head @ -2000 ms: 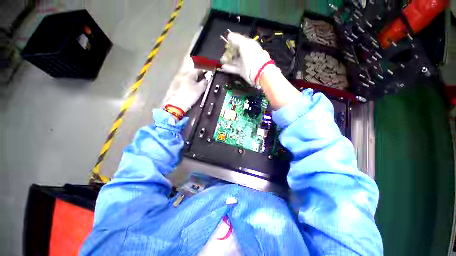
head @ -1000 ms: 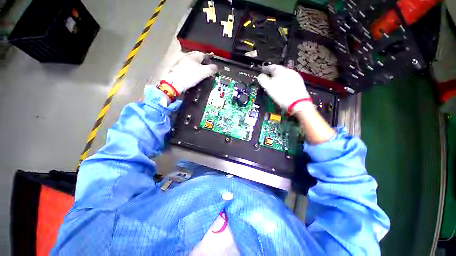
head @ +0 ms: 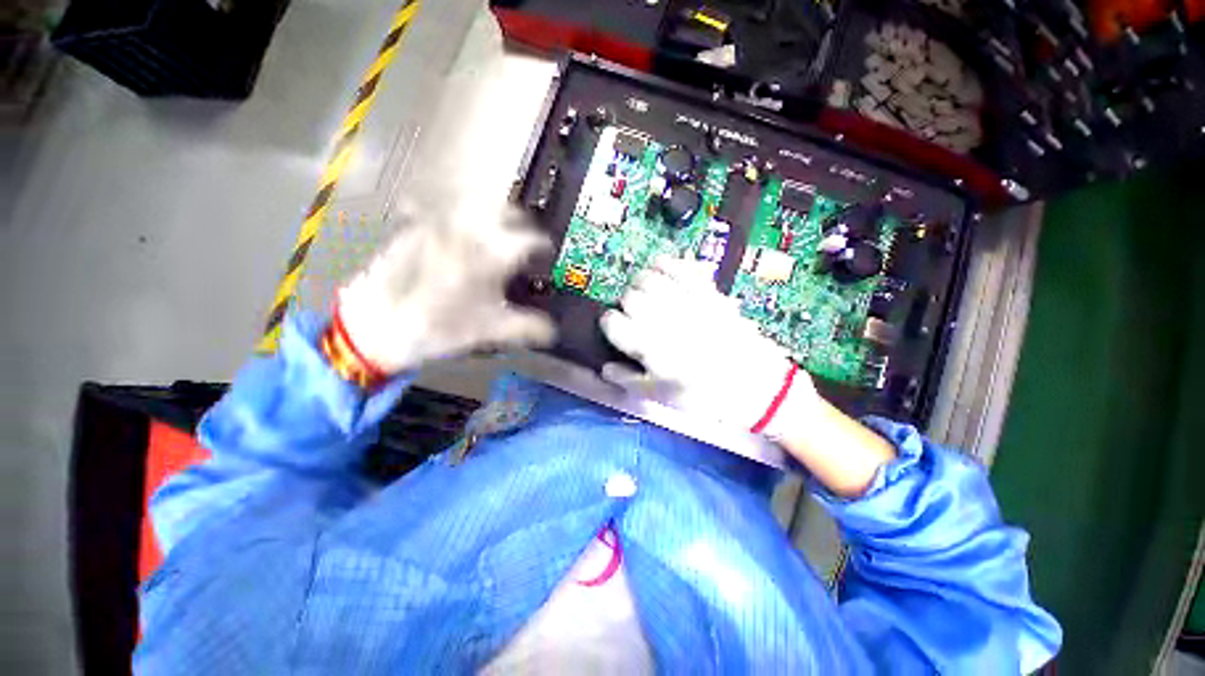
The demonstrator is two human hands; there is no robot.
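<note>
A black carrier fixture (head: 740,122) lies on the table in front of me and holds two green circuit boards side by side, the left board (head: 617,235) and the right board (head: 822,314). My left hand (head: 443,284), gloved and blurred, is at the fixture's left edge with its fingers spread; nothing shows in it. My right hand (head: 687,330), gloved, is over the near edge of the left board and the fixture's front rim, fingers bent. Its fingertips are partly hidden, and I cannot tell if it holds something small.
Red-fronted bins stand beyond the fixture, one with small grey pieces (head: 921,86). A black studded plate (head: 1057,79) is at the upper right. A green conveyor (head: 1103,357) with a metal rail (head: 998,330) runs on the right. A black crate (head: 179,46) stands at the upper left.
Both hands have come back from the fixture's far edge to its near side. The view has shifted, and the right board is now uncovered. Earlier, my right hand reached into the left bin.
</note>
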